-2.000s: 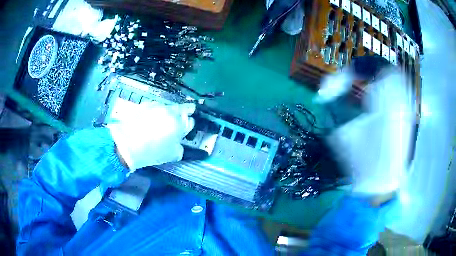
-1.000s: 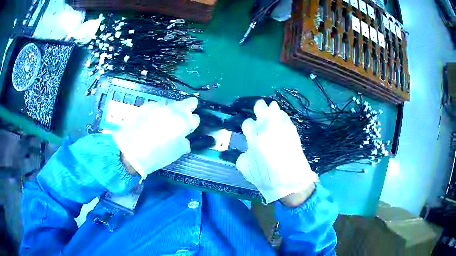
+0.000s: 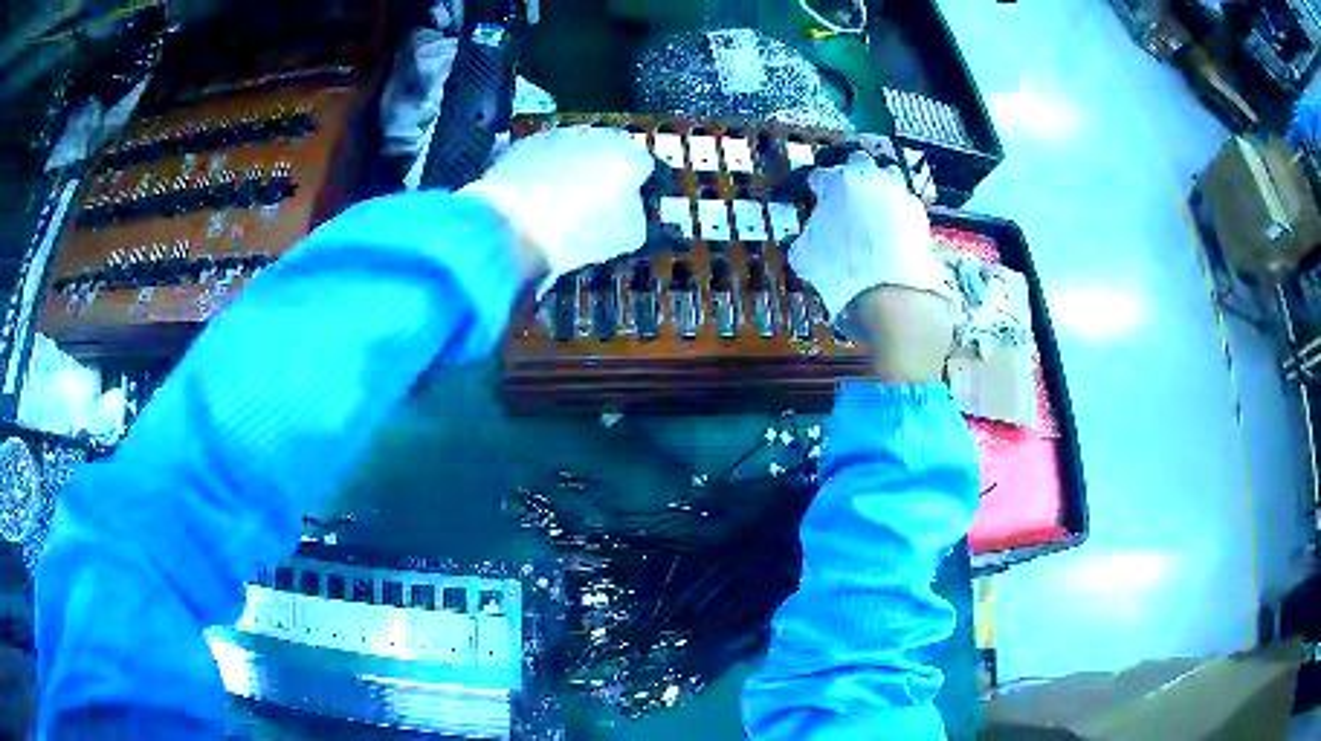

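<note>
My left hand [image 3: 572,196], in a white glove with dark fingertips, is at the upper left of the smaller wooden component tray [image 3: 667,379]. My right hand [image 3: 877,239], gloved the same way, is at the tray's right side. The fingertips of both are among the white blocks [image 3: 713,217]; whether they grip a block or the tray cannot be told. Rows of metallic slots show in front of the hands. The silver ribbed metal panel [image 3: 377,637] lies at the lower left in its dark jig, square openings along its far edge.
Black leads [image 3: 674,565] lie loose between panel and tray. The larger wooden tray [image 3: 181,217] with black parts is at upper left. A red-lined tray [image 3: 1021,500] holding wrapped items is at right. Screws in a dark tray [image 3: 55,463] are at the left edge. Cardboard [image 3: 1159,702] is at lower right.
The view has swung right. Both hands have left the metal panel and reached forward to the smaller wooden tray. The white-faced part held over the panel no longer shows.
</note>
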